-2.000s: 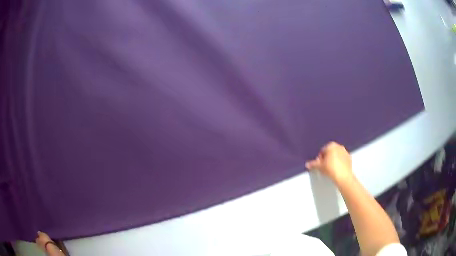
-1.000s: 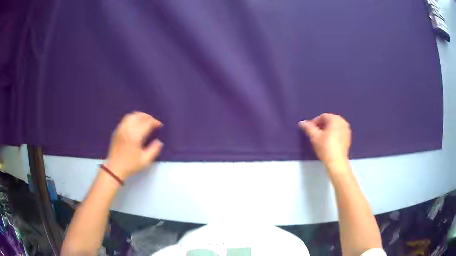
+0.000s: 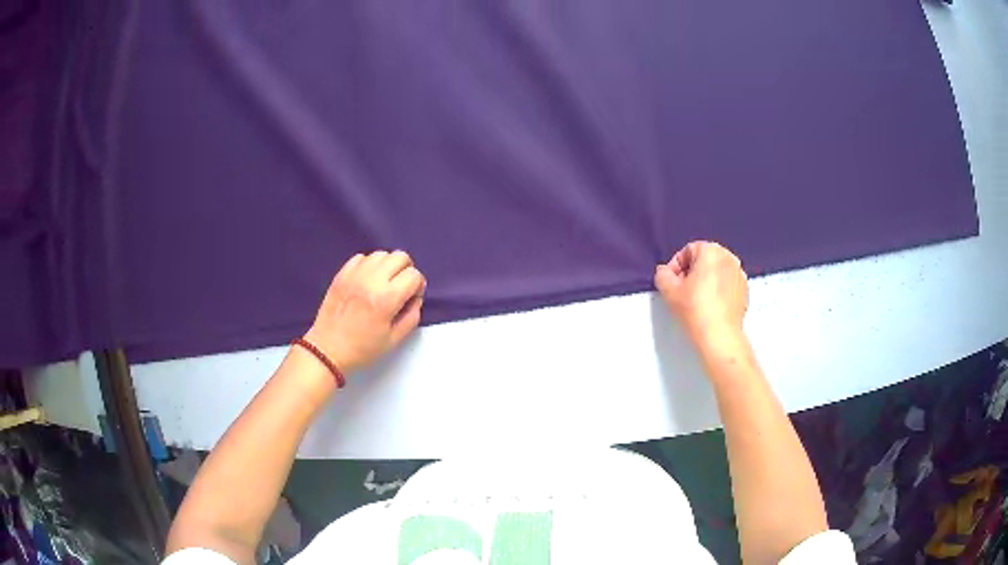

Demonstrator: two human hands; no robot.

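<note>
Plain purple fabric (image 3: 531, 144) covers most of the white cutting table, with its near edge running across in front of me and soft folds fanning from my hands. My left hand (image 3: 370, 309), with a reddish-brown bracelet at the wrist, is closed on the fabric's near edge left of centre. My right hand (image 3: 704, 289) pinches the same edge right of centre. The fingertips of my left hand are partly hidden under the hand.
The white table's near strip (image 3: 531, 386) shows below the fabric. A brown guide rail (image 3: 129, 441) juts out at the left beside a blue block (image 3: 151, 436). A yellowish rod (image 3: 20, 418) is at far left. Mixed scraps (image 3: 884, 491) lie on the floor at right.
My left hand has moved from the far left to left of centre and closed on the edge. My right hand was briefly above the edge and now grips it. The folds have shifted.
</note>
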